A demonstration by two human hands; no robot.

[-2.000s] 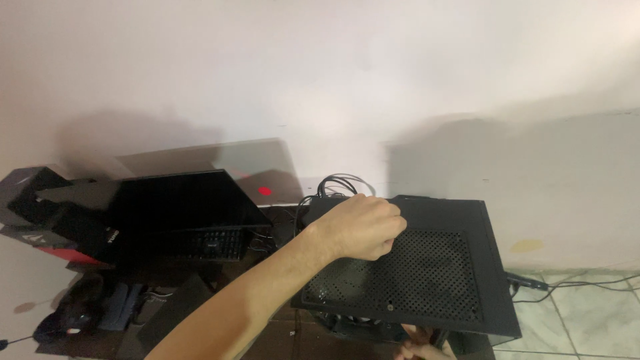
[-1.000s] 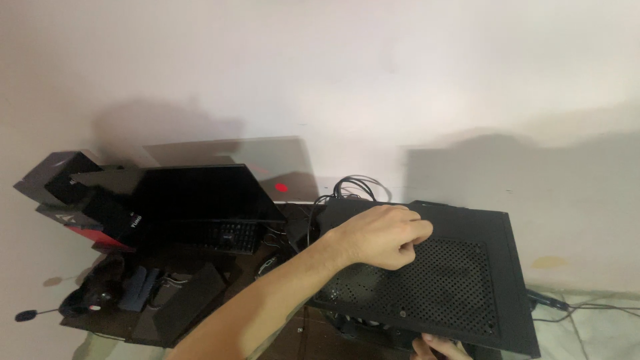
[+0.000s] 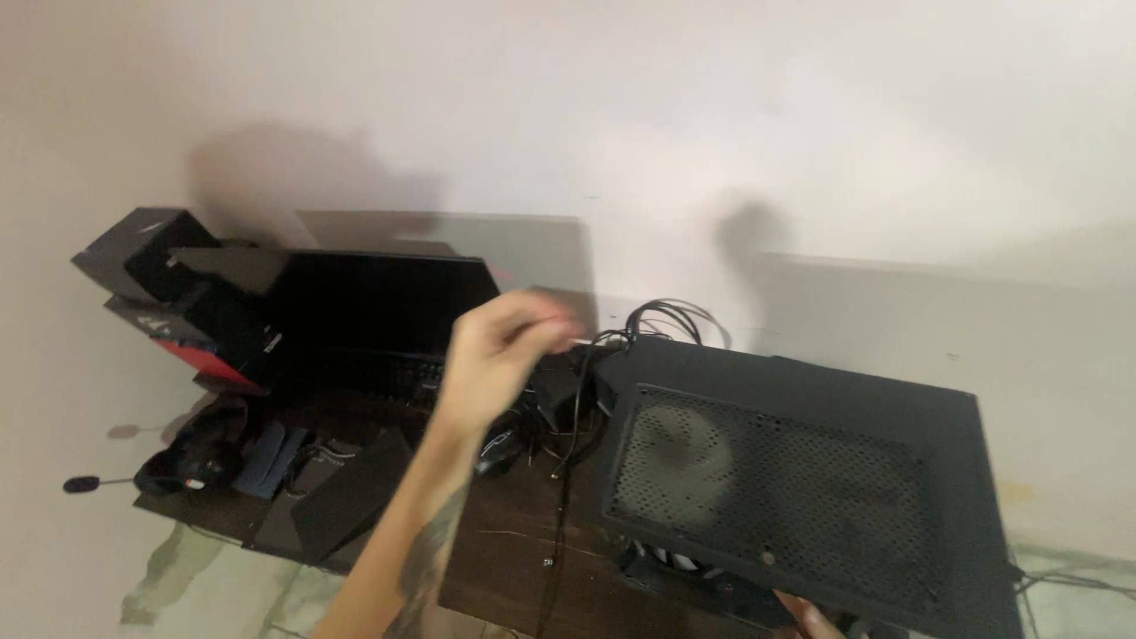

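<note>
My left hand [image 3: 510, 342] is raised in front of the monitor, to the left of the computer case [image 3: 852, 364]. Its thumb and fingers are pinched together on a small, thin, pale item [image 3: 583, 342], too blurred to name. The black case has a perforated top panel [image 3: 781, 497], and a fan [image 3: 674, 557] shows under its near edge. Fingertips of my right hand [image 3: 803, 617] touch or lie close to that near edge at the bottom of the view; the rest of this hand is hidden, so its grip is unclear.
Black cables [image 3: 666, 311] loop behind the case. Left of it stand a monitor [image 3: 382, 302], a keyboard [image 3: 399, 377], a mouse [image 3: 500, 448], stacked boxes [image 3: 146, 253] and a headset with a microphone [image 3: 200, 461]. Small bits lie on the dark wooden desk [image 3: 515, 532]. A wall rises behind.
My left hand has left the top of the case and moved left, with its fingers now pinched on a small pale item. My right hand remains at the near edge. The view has shifted.
</note>
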